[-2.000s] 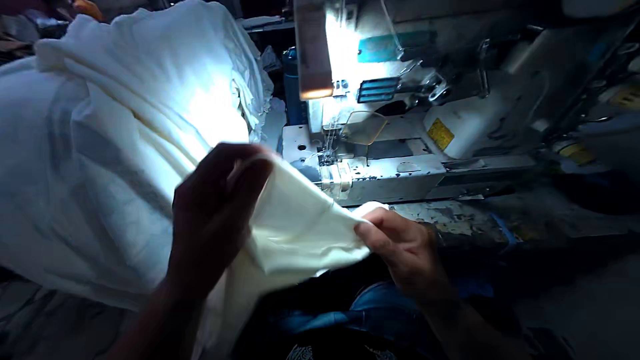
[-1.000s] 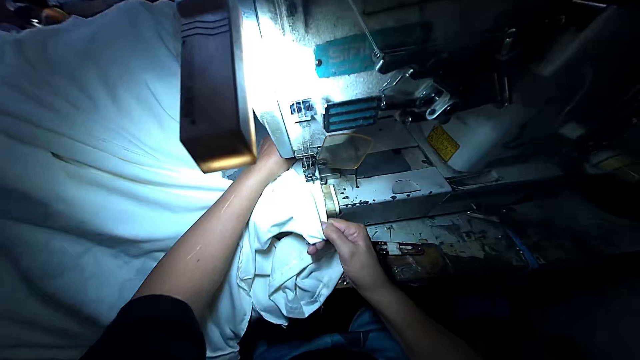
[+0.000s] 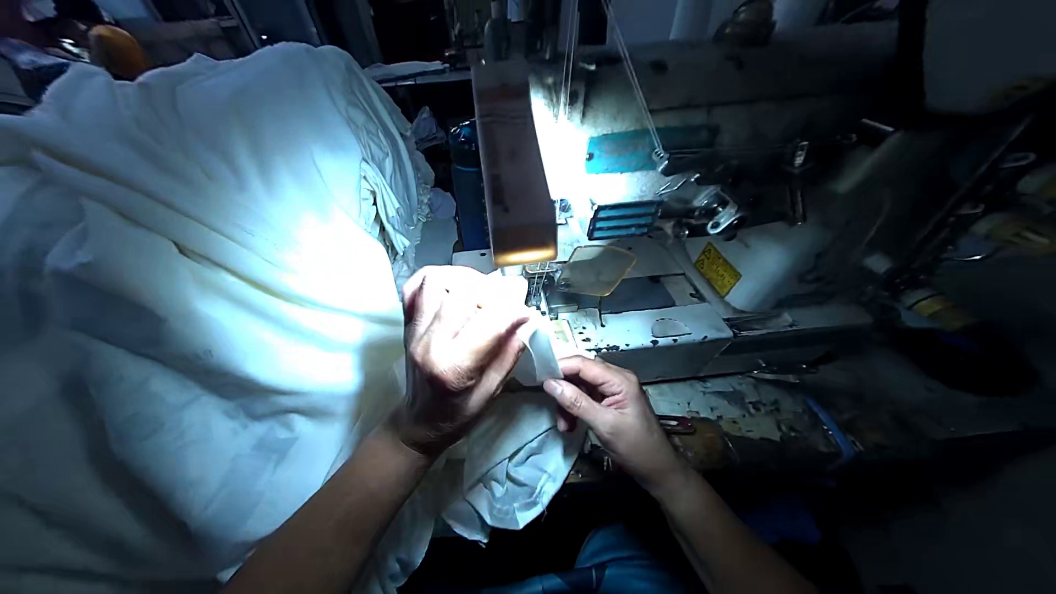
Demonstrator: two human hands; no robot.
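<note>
My left hand (image 3: 458, 355) pinches the edge of a white cloth (image 3: 516, 478) just in front of the needle area of an industrial sewing machine (image 3: 660, 330). Between thumb and fingers, my right hand (image 3: 606, 404) grips the same edge slightly to the right and lower. A short folded strip of the cloth spans the two hands, and the rest hangs crumpled below them. The needles and presser foot (image 3: 540, 285) are partly hidden behind my left hand and under the lamp-lit head. Whether the cloth lies under the foot cannot be told.
A large heap of white fabric (image 3: 206, 330) fills the left side. A clear guard (image 3: 598, 271) stands beside the needles. Threads run down to the machine from above. The worn table edge (image 3: 734, 412) holds a red-handled tool (image 3: 676, 424) and a blue strip (image 3: 829, 427). A dark blue bottle (image 3: 467, 186) stands behind.
My left hand has come back from behind the machine head, where it was partly hidden a second ago, to the front of the needles. My right hand still pinches the cloth edge.
</note>
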